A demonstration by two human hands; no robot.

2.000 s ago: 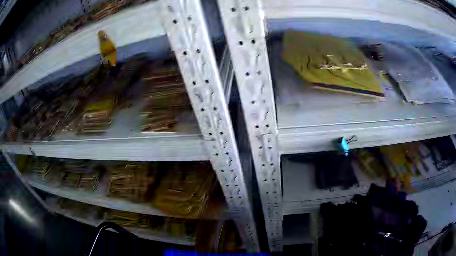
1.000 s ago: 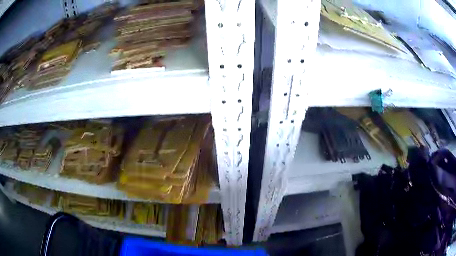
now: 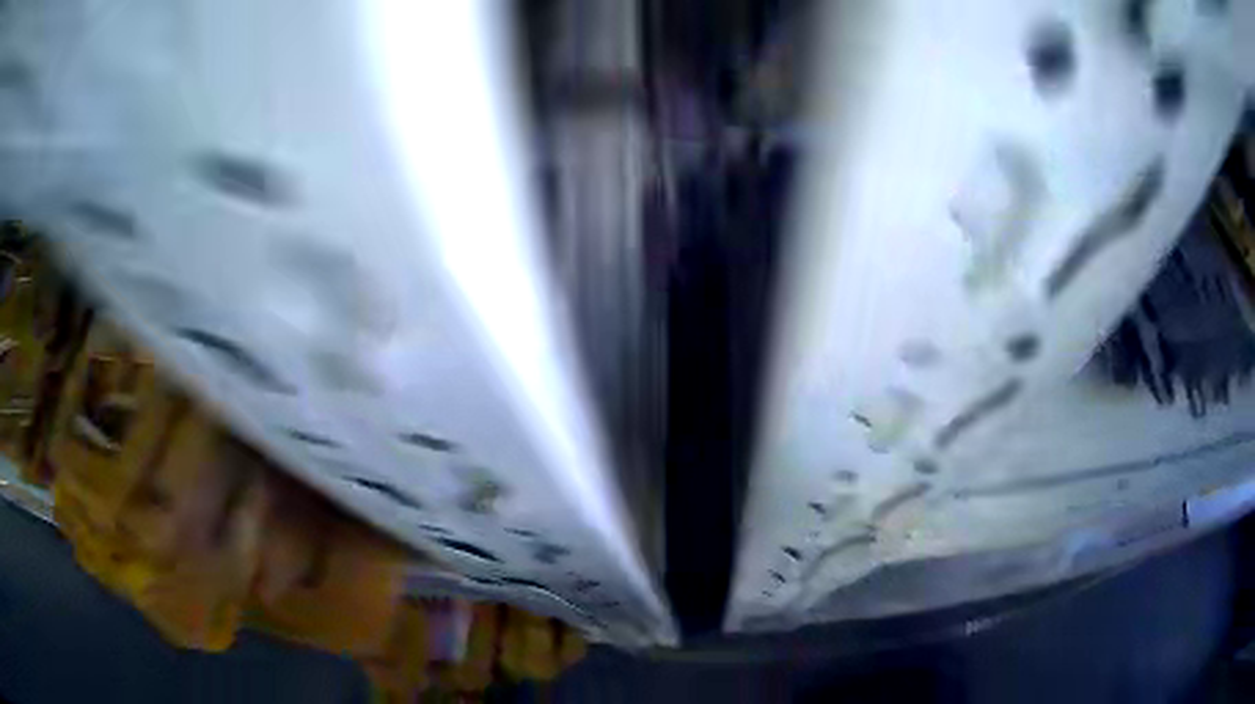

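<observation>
Neither of my hands is in the picture. Two white punched shelving uprights (image 3: 358, 275) stand very close in front of me and fill most of the view, blurred. A dark narrow gap lies between them. The right upright (image 3: 908, 316) shows a line of holes and slots running down it.
Yellow-brown boards (image 3: 248, 536) lie on shelves at the lower left, partly hidden by the left upright. A dark slotted piece (image 3: 1191, 330) is on a white shelf (image 3: 1074, 461) at the right. The bottom of the view is dark.
The view has moved much closer to the uprights, which now look far larger. The blue tote's edge, the black heap and the teal clip have left the view.
</observation>
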